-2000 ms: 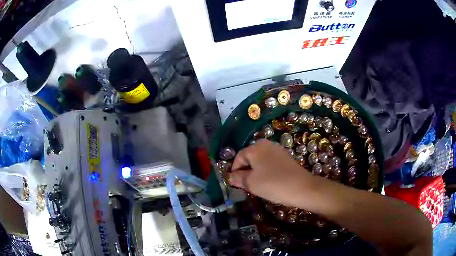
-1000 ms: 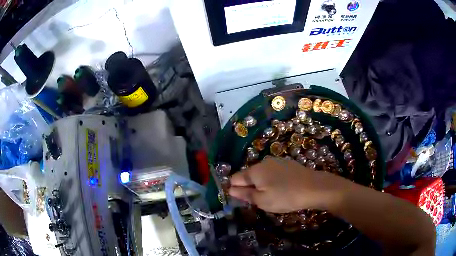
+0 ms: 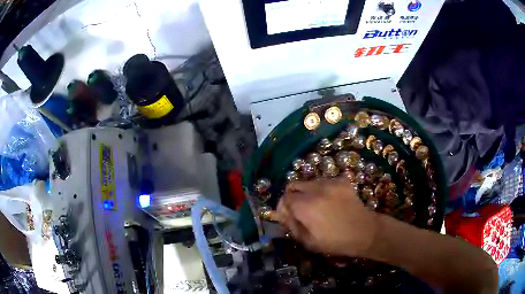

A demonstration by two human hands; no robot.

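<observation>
The green-rimmed feeder bowl (image 3: 437,166) holds many gold and silver domed buttons (image 3: 333,115) along its spiral track and in its middle. My right hand (image 3: 328,215) reaches in from the right over the bowl. Its fingertips are bent together at the bowl's left inner edge, beside a button there. Whether a button is between the fingers cannot be told. My hand and forearm hide part of the buttons. My left hand is out of the picture.
The grey machine head (image 3: 92,212) stands at the left, with a pale tube (image 3: 201,247) beside it. A white feeder box (image 3: 311,69) is behind the bowl. A black bottle (image 3: 151,89), a plastic bag (image 3: 23,138), dark cloth (image 3: 460,97) and a red box (image 3: 480,232) are around.
The buttons on the track have shifted along the bowl. My right hand has moved slightly right and its fingers have changed their bend. It stays at the bowl's left side.
</observation>
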